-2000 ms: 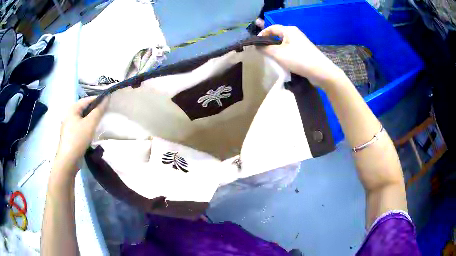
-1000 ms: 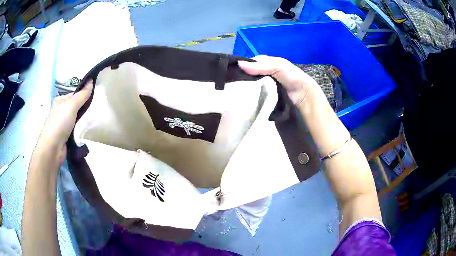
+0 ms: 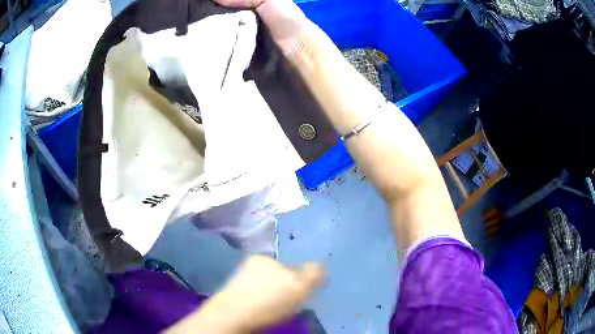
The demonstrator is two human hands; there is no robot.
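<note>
White trousers or shorts (image 3: 150, 150) hang open in front of me, with a dark brown waistband (image 3: 91, 176) curving round the opening. A round metal button (image 3: 306, 131) sits on the band's right end. A small dark leaf print (image 3: 156, 199) shows low on the cloth. The brown patch inside is mostly hidden by folded white cloth. My right hand (image 3: 258, 6) grips the waistband at the top, partly cut off by the frame edge. My left hand (image 3: 271, 287) is low in the middle, below the garment and apart from it, blurred; its fingers are unclear.
A pale blue table edge (image 3: 26, 196) runs down the left. Whitish cloth (image 3: 65, 52) lies behind it. A blue bin (image 3: 417, 59) with checked cloth stands at the upper right. A wooden frame (image 3: 473, 166) and dark items are at the right. My purple-clothed lap (image 3: 150, 300) is below.
My left hand has let go of the waistband's left side and moved down to the middle. My right hand has moved up and left with the garment, which now hangs more upright and partly folded.
</note>
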